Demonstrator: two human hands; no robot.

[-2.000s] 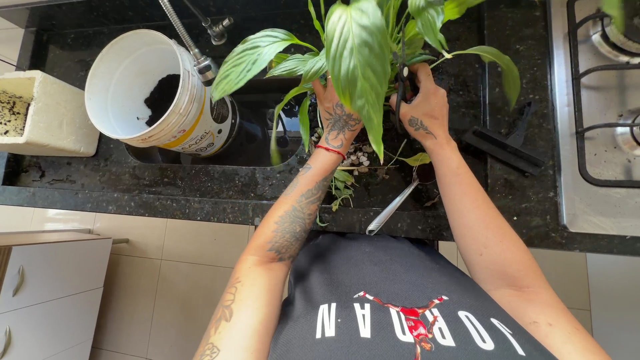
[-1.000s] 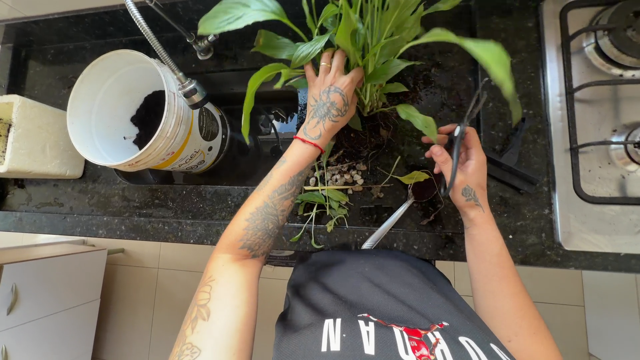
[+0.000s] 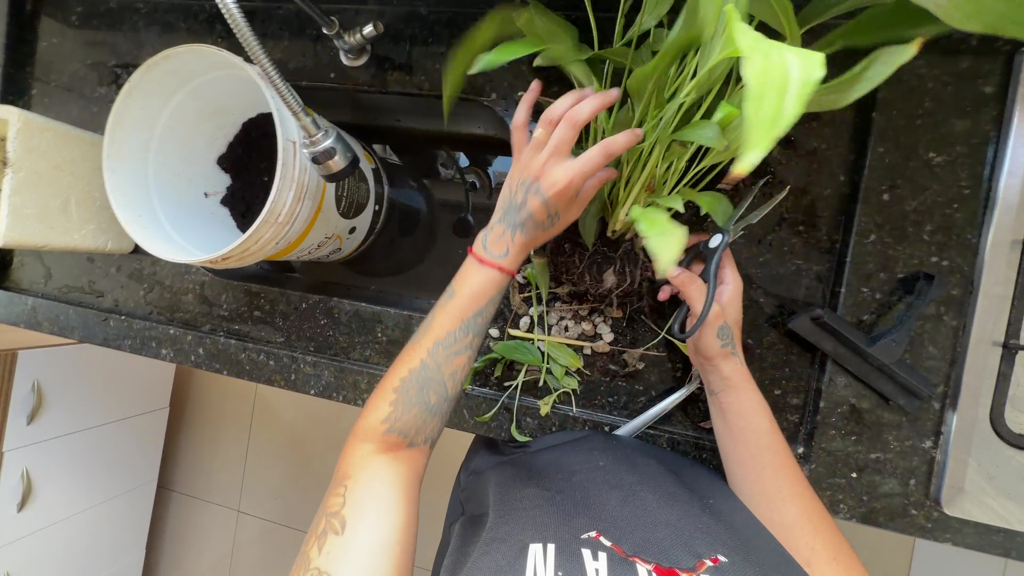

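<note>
A leafy green plant (image 3: 656,144) stands on the dark stone counter, its root ball (image 3: 600,276) bare, without a pot. Spread at the left side of its stems is my left hand (image 3: 548,176), fingers apart and nothing gripped. My right hand (image 3: 708,296) holds black-handled scissors (image 3: 712,256), their blades parted and pointing up and right, beside the roots. A pale green leaf (image 3: 660,240) is at my right thumb; whether it is pinched there I cannot tell. Cut leaves and stems (image 3: 536,360) lie near the front edge, by small pebbles (image 3: 572,324).
A white bucket (image 3: 192,152) with dark soil (image 3: 250,172) leans on its side over the sink, under a flexible metal faucet (image 3: 272,72). At far left sits a foam box (image 3: 56,188). A black squeegee (image 3: 864,356) and a gas stove (image 3: 992,384) are right. A metal utensil handle (image 3: 656,410) crosses the front edge.
My left hand has come off the stems and spread its fingers. The scissors, held low at the right one second ago, are now raised beside the plant with their blades apart.
</note>
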